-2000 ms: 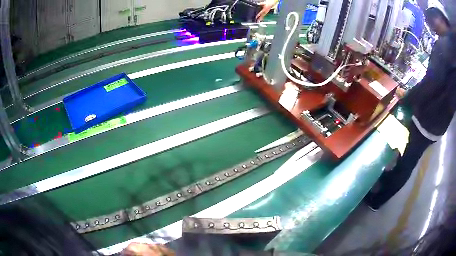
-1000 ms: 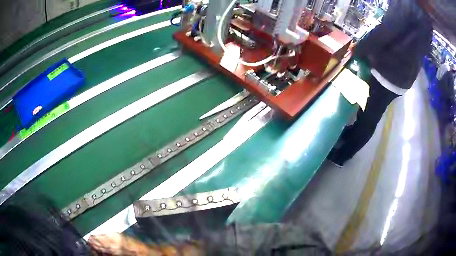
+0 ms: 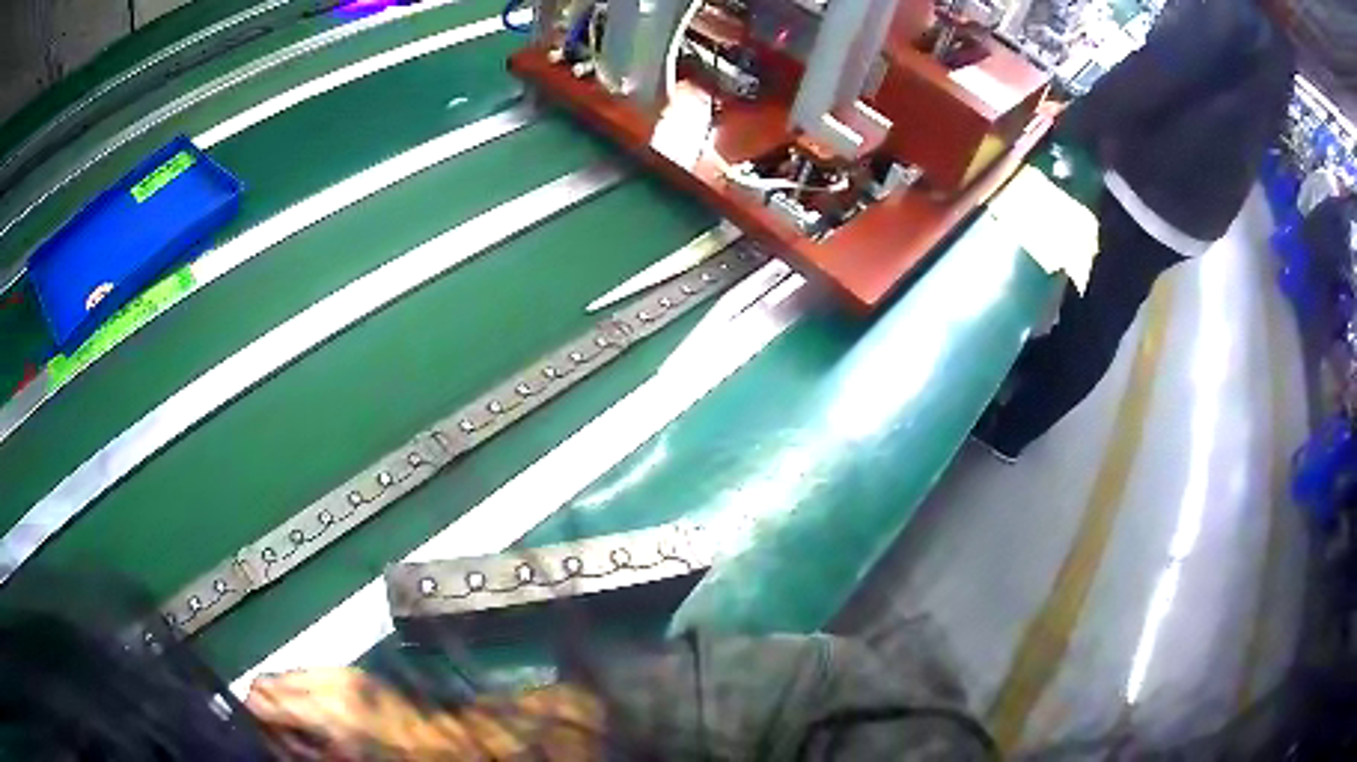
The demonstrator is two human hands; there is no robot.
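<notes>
A row of grey-brown fixture strips (image 3: 350, 503) with looped seats lies end to end on the green belt, running from the lower left to the machine. A thicker fixture block (image 3: 543, 578) with the same looped seats on top sits at the near bench edge. My right hand (image 3: 395, 712) is blurred at the bottom edge, just below and left of the block, with a grey-green sleeve to its right. Its fingers and anything in them cannot be made out. My left hand is not in view. Dark blurred strands cover the lower left corner.
A red-brown machine base (image 3: 878, 268) with cylinders and white tubing stands at the line's far end. A blue tray (image 3: 134, 246) lies at the upper left. Silver rails (image 3: 342, 290) divide the belt. A person in dark clothes (image 3: 1191, 134) stands at the right beside the glossy green bench edge (image 3: 833, 462).
The view has swung right and slightly down, so the tray, strips and machine sit further left. More of my right hand and sleeve shows at the bottom.
</notes>
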